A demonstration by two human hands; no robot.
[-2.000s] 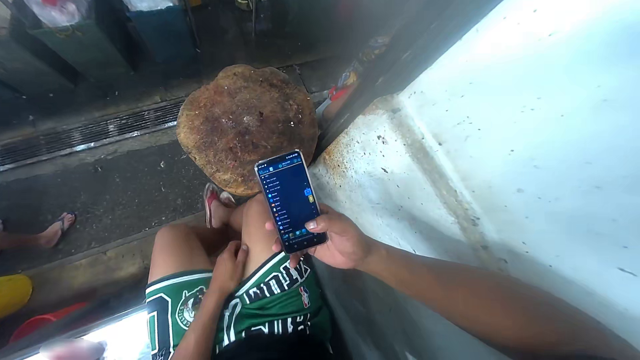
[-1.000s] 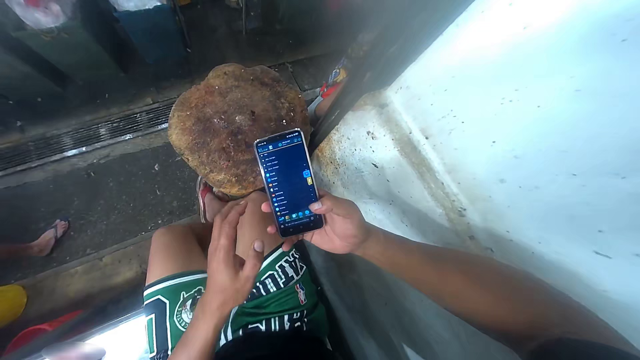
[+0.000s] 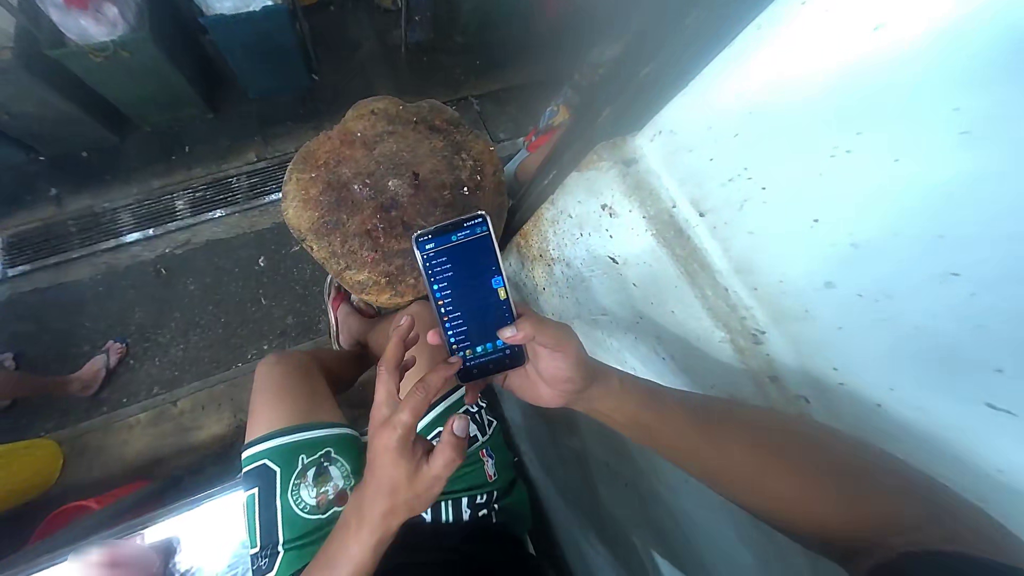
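A smartphone (image 3: 468,296) with a lit, dark blue list on its screen is held upright over my lap. My right hand (image 3: 540,360) grips its lower part, the thumb over the lower right of the screen. Close to the phone's lower left corner, my left hand (image 3: 412,432) holds nothing, its fingers spread and one fingertip at or just beside the phone's edge. Green basketball shorts (image 3: 312,472) cover my thighs beneath both hands. Beyond the phone stands a round wooden chopping block (image 3: 392,184) with a worn, stained top.
A stained white wall (image 3: 800,240) rises on the right. Several bins (image 3: 136,80) stand at the upper left, behind a floor drain grating (image 3: 160,212). Another person's sandalled foot (image 3: 100,368) is at the left. A yellow object (image 3: 28,472) and a red plastic rim (image 3: 88,508) lie at the lower left.
My left hand has risen from my thigh to the lower left side of the phone, its fingers now spread. The phone has stayed in my right hand.
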